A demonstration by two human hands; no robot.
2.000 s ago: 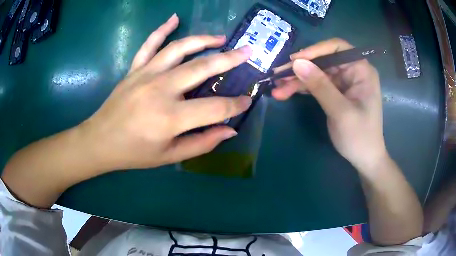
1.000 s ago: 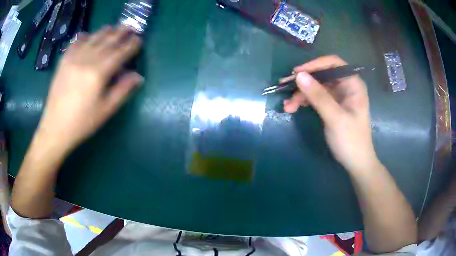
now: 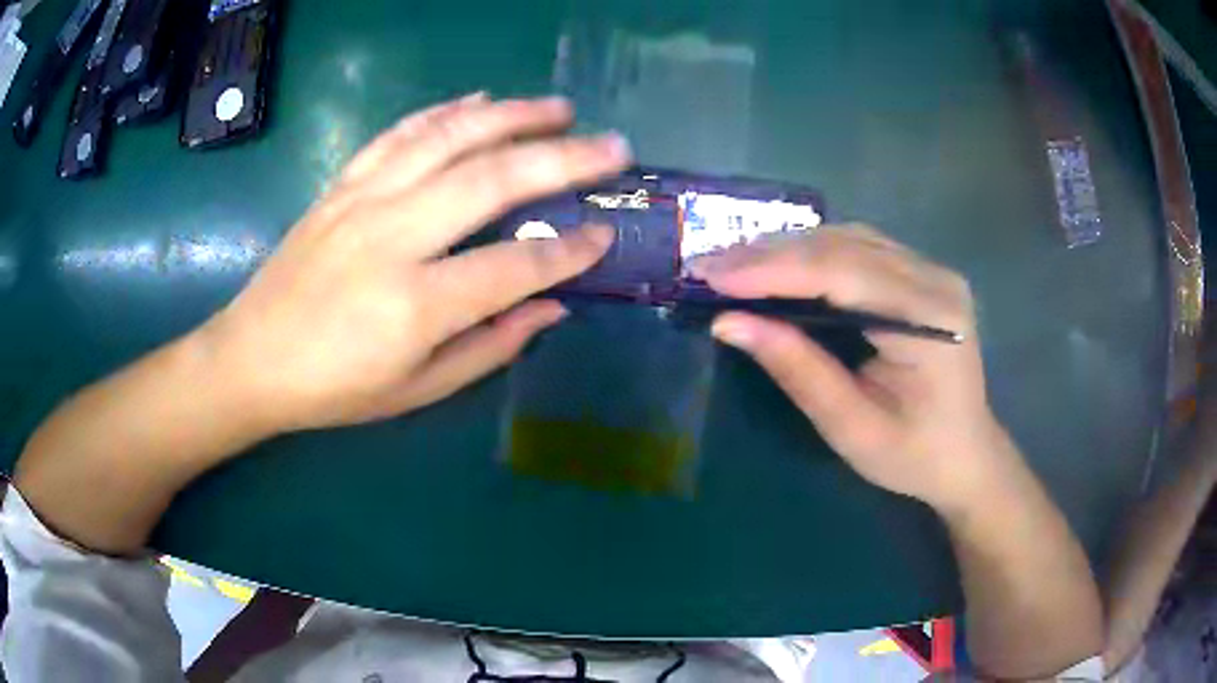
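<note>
A black phone housing [image 3: 641, 254] lies sideways across the clear film strip [image 3: 607, 367], its bright white circuit board [image 3: 747, 220] at the right end and a round white part [image 3: 537, 231] at the left. My left hand [image 3: 414, 267] lies over the housing's left end, fingers spread on it, holding it. My right hand [image 3: 868, 347] holds dark tweezers [image 3: 828, 318] between thumb and fingers; their tips are at the housing's near edge, around the middle, blurred. The right fingers cover part of the board's near edge.
Several black handsets [image 3: 230, 80] are grouped at the far left. A silvery piece [image 3: 1072, 191] lies at the right. A brown strip [image 3: 1174, 227] runs along the far right edge. A yellow patch [image 3: 601, 454] marks the film's near end. Another person's arm [image 3: 1168, 514] shows at lower right.
The left hand has come back from the far left onto a phone housing now lying on the film. The right hand has moved the tweezers down to its near edge. The handset at top right is gone.
</note>
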